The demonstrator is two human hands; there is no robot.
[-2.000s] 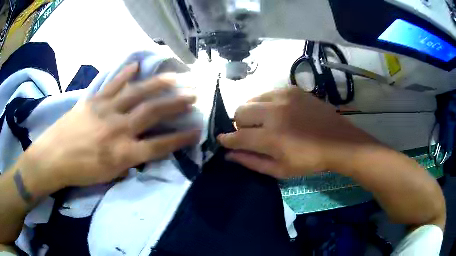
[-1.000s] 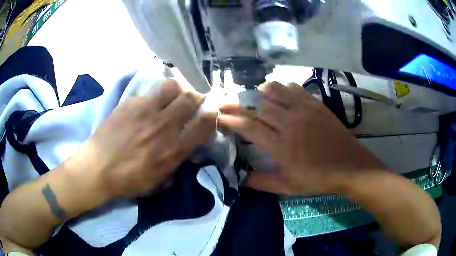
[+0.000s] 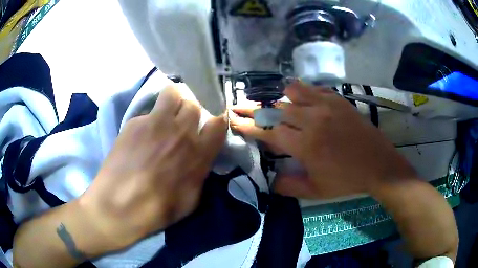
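Observation:
My left hand (image 3: 162, 157) is bare, its fingers bent onto the light fabric panel (image 3: 78, 152) just left of the needle area. My right hand (image 3: 335, 141) is bare, its fingertips meeting the left ones at the cloth edge below the machine head. The dark fabric panel (image 3: 209, 220) lies beneath and in front of my left hand, joined to light pieces. The needle and presser foot are mostly hidden by fingers and the head.
The lockstitch machine head (image 3: 173, 42) hangs over my hands, with a larger white knob (image 3: 319, 62) and a lower one (image 3: 268, 117). Scissors (image 3: 373, 111) lie partly hidden behind my right hand. A green ruler strip (image 3: 340, 225) lines the front edge.
Both hands have come together at the needle area and the cloth edge is held there. The dark opening between them is no longer visible. The machine head appears larger and shifted in view.

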